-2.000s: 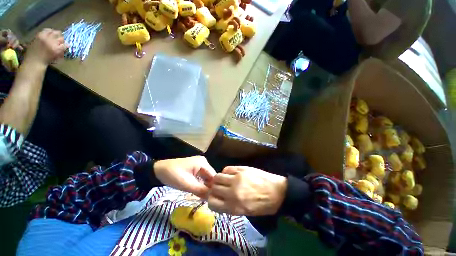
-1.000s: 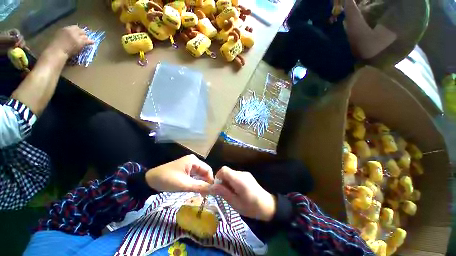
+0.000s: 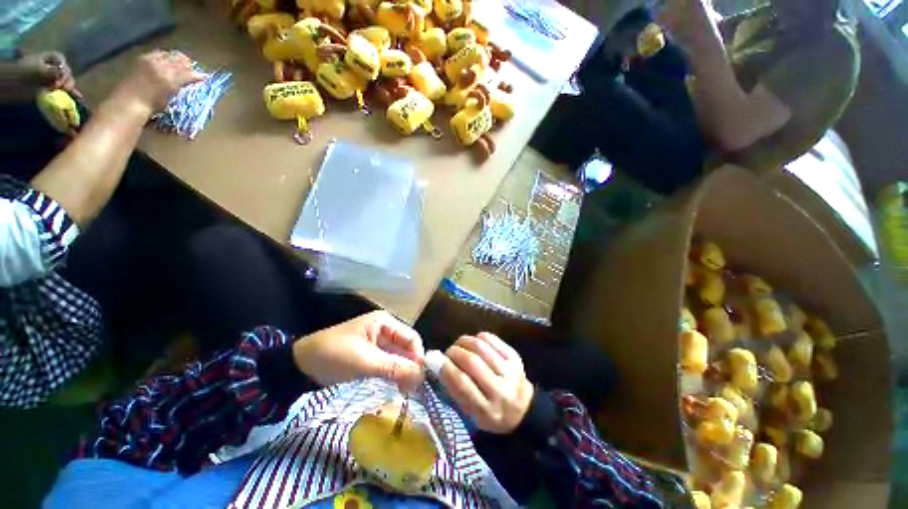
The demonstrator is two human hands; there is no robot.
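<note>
A yellow plush keychain (image 3: 392, 449) hangs below my hands over the striped apron, with a clear bag seeming to run up from it to my fingers. My left hand (image 3: 360, 350) pinches the gathered top of the bag. My right hand (image 3: 485, 380) is beside it, fingers curled, with a small whitish bit at its fingertips; whether that is bag or tie I cannot tell. A stack of clear bags (image 3: 358, 211) lies at the table's near edge. White ties (image 3: 506, 245) lie in a loose pile on the low carton.
Loose plush keychains (image 3: 294, 100) are heaped on the table (image 3: 219, 164). A large carton (image 3: 637, 328) at the right holds bagged ones (image 3: 742, 368). A neighbour's hand (image 3: 159, 80) touches another tie pile (image 3: 194, 103) at the left. Another person's arm (image 3: 732, 84) shows at the upper right.
My right hand has drawn back and turned from over the left fingertips to beside them. The plush hangs slightly lower. The neighbour's hand has moved onto the left tie pile. The table sits lower in view.
</note>
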